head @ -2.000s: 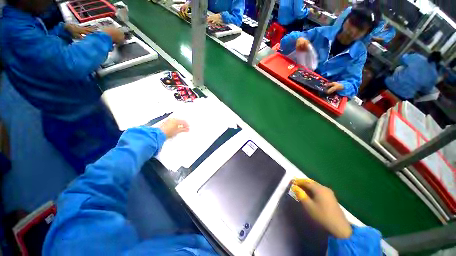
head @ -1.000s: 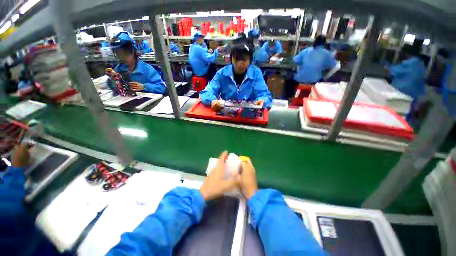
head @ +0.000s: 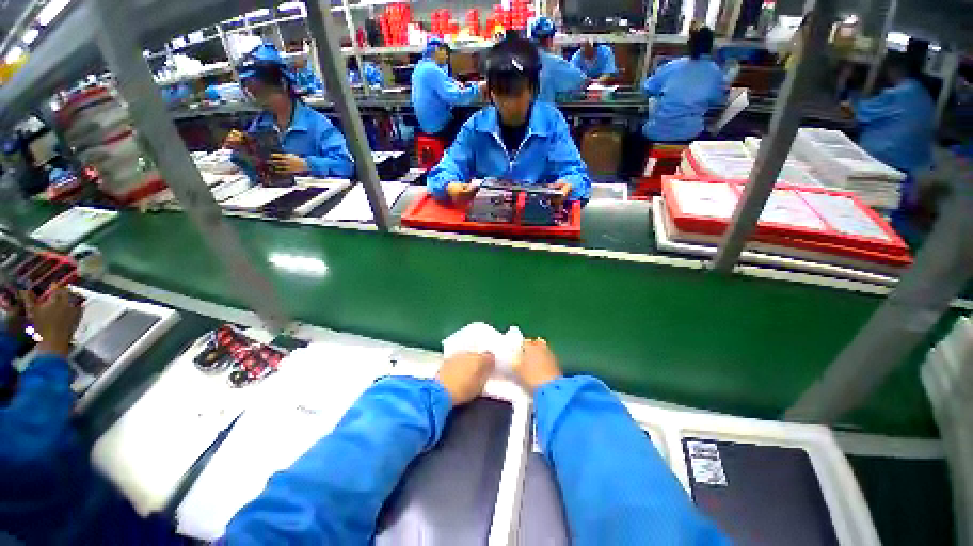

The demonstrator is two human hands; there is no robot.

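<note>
My left hand (head: 466,375) and my right hand (head: 537,364) are close together above the far edge of the white foam tray (head: 510,469). Both hold a whitish, crumpled film (head: 482,341) that stands up between and beyond them. A little yellow shows at my right fingertips. A dark tablet (head: 453,475) lies in the tray below my left forearm. Another dark tablet (head: 542,501) is partly hidden by my right sleeve. A third tablet (head: 760,493), with a white barcode label, lies in a pocket to the right.
White printed sheets (head: 309,411) lie left of the tray, with a red-and-black printed item (head: 240,357) beyond. The green conveyor (head: 597,309) runs across ahead, with grey posts. A person (head: 510,149) opposite handles a tablet over a red tray (head: 427,217). Stacked trays stand at right.
My view has swung from down-left to forward. My left hand has left the white sheets and my right hand the tablet; both came together on the film, which now spreads wider than one second ago.
</note>
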